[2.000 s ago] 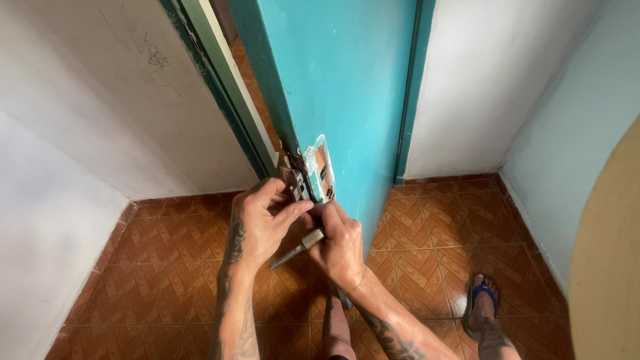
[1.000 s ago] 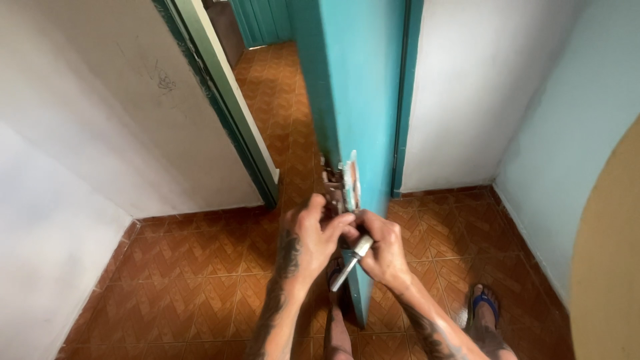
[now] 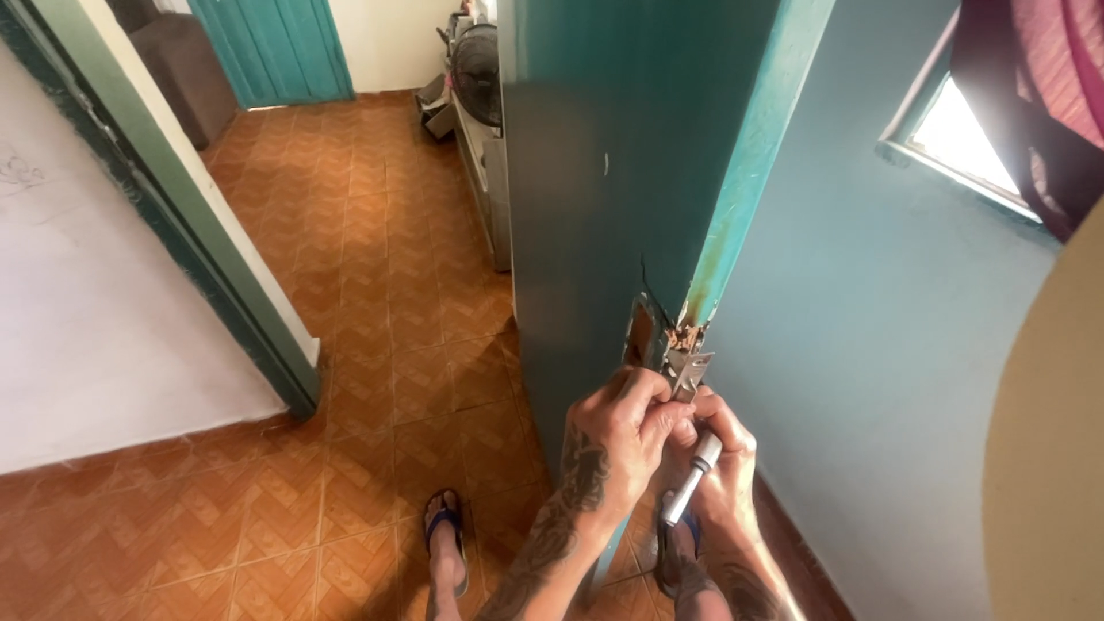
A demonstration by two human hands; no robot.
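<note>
A teal door [image 3: 621, 172] stands open, its edge facing me, with splintered wood [image 3: 686, 336] around the lock recess. A metal mortise lock [image 3: 690, 375] sits at that recess, partly hidden by my fingers. My left hand [image 3: 625, 423] grips the lock from the left, thumb and fingers on its lower part. My right hand [image 3: 724, 448] touches the lock's lower end from the right and also holds a metal tool with a cylindrical handle [image 3: 693, 474], its shaft pointing down. On the door's left face is a worn cutout [image 3: 640, 332] beside the lock.
The green door frame [image 3: 198, 224] stands at left. Beyond it lie a tiled floor [image 3: 371, 259], a black fan [image 3: 477, 73] on a low cabinet and another teal door [image 3: 272, 52]. A window [image 3: 966, 138] with a dark red curtain is at right. My sandalled feet are below.
The door has swung so that its other face and its edge now show. Both hands have stayed at the lock, the tool still in my right hand. The view has shifted strongly.
</note>
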